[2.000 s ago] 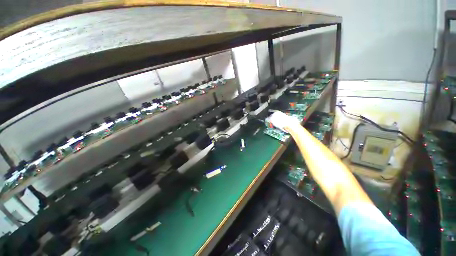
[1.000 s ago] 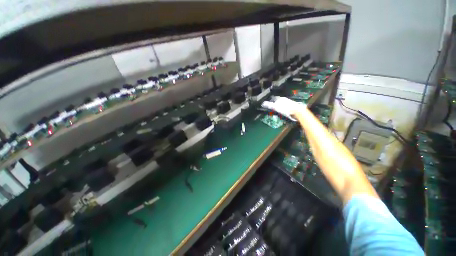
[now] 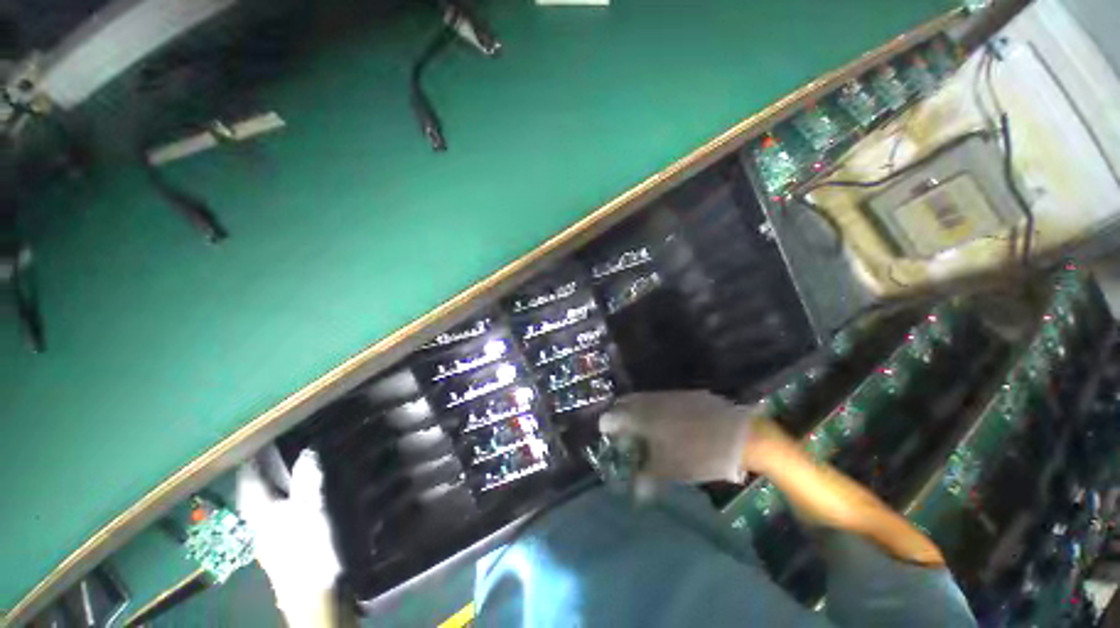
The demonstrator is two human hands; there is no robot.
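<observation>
The black slotted tray (image 3: 430, 573) lies below the shelf's front edge, with several circuit boards (image 3: 491, 411) standing on edge in its rows. My right hand (image 3: 682, 436), in a white glove, is over the tray's near side. It is shut on a green circuit board (image 3: 618, 456), which is blurred and partly hidden by the fingers. My left hand (image 3: 289, 528), also in a white glove, is at the tray's left end with thumb and fingers apart. Whether it grips the tray edge cannot be told.
The green shelf (image 3: 369, 233) with its wooden edge runs diagonally above the tray. Loose black leads (image 3: 427, 104) and a pale strip (image 3: 215, 137) lie on it. Another board (image 3: 219, 540) is left of my left hand. Lit boards (image 3: 890, 368) fill lower racks at right, near a wall box (image 3: 940, 211).
The view has turned down onto the tray. My right hand has come back from the far shelf and is over the tray with a board. My left hand has come into view.
</observation>
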